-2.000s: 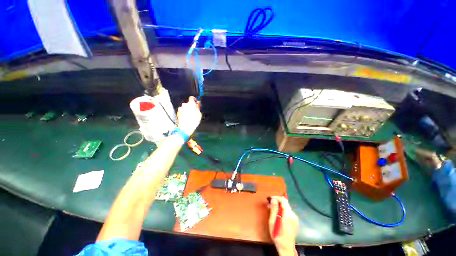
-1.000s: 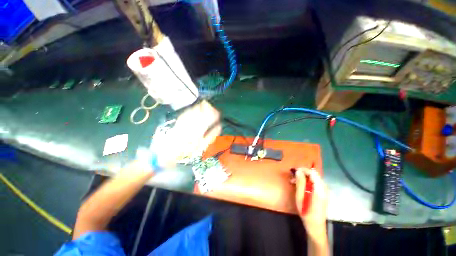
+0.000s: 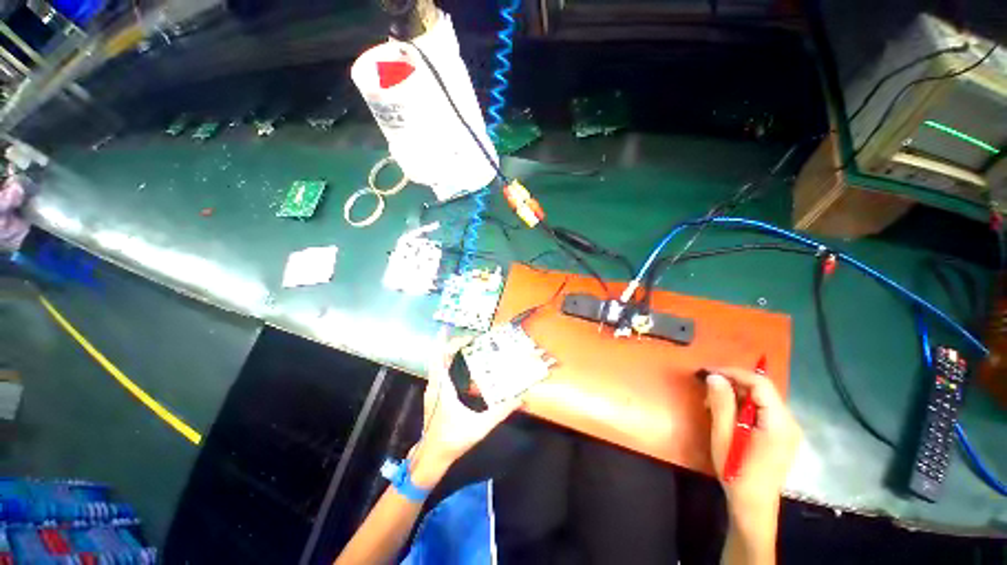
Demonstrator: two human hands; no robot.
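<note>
My left hand (image 3: 447, 414), with a light blue wrist strap (image 3: 405, 481), is at the front left edge of the orange-brown plate. It grips a circuit board (image 3: 506, 364) by its left side. My right hand (image 3: 753, 441) is over the plate's right part and holds a red pen-like tool (image 3: 743, 434). A dark tip shows by its fingers. The orange-brown plate (image 3: 618, 386) carries a black connector block (image 3: 663, 322) with cables entering it; no board is seen plugged there.
More boards (image 3: 469, 296) lie left of the plate, with a paper slip (image 3: 309, 266), tape rolls (image 3: 363, 206) and a white roll (image 3: 436, 121) beyond. A blue coiled cord (image 3: 499, 77) hangs down. At the right are a remote control (image 3: 940, 425), a blue cable (image 3: 762, 227) and an oscilloscope (image 3: 939, 121).
The view has turned left and down. My left hand has come down from beside the white roll to the plate's front left and taken hold of the board. My right hand still holds the red tool.
</note>
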